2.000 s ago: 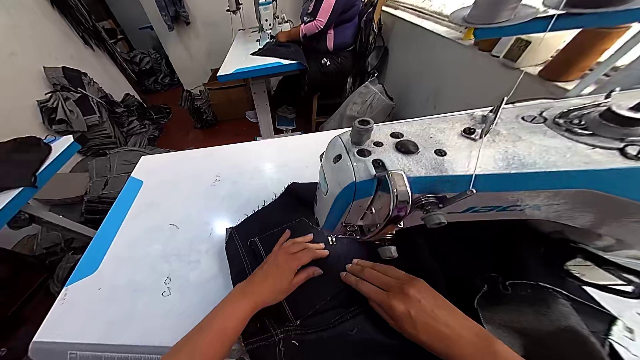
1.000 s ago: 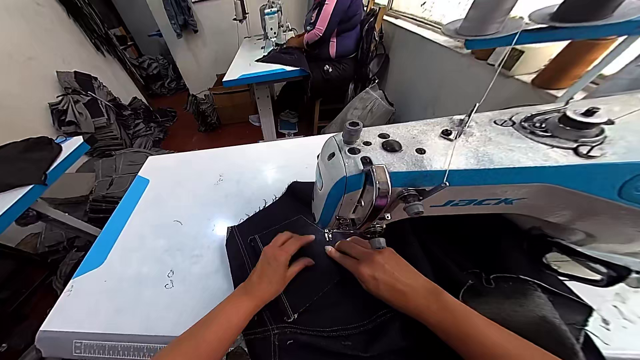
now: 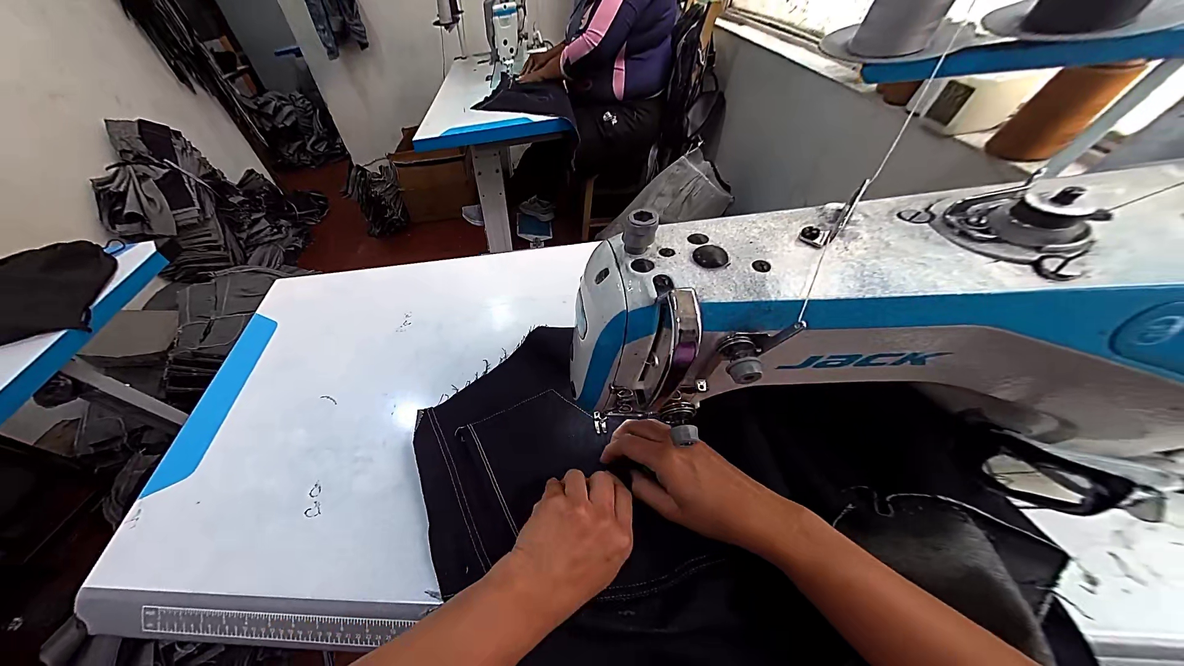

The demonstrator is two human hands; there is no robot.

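A dark denim garment piece (image 3: pixel 481 481) with a stitched patch pocket lies on the white table under the head of a Jack sewing machine (image 3: pixel 888 324). Curled fingers of my left hand (image 3: pixel 578 523) press on the denim, gripping a fold at the pocket's lower right. Just to its right, my right hand (image 3: pixel 694 476) pinches the same cloth close to the presser foot (image 3: pixel 599 423). The fingertips of both hands are partly hidden in the folds. More dark fabric (image 3: pixel 832 435) bunches under the machine arm.
Thread cones (image 3: pixel 897 28) stand on a rack at upper right. A co-worker (image 3: pixel 620 55) sits at another sewing machine (image 3: pixel 506 37) beyond the table. Piles of grey and black garments (image 3: pixel 157 194) lie on the floor at left. A ruler strip (image 3: pixel 277 624) runs along the table's front edge.
My left hand has gone from lying spread on the pocket to curled fingers lower and nearer my right hand. The right hand's fingers, flat two seconds ago, are now bent on the cloth.
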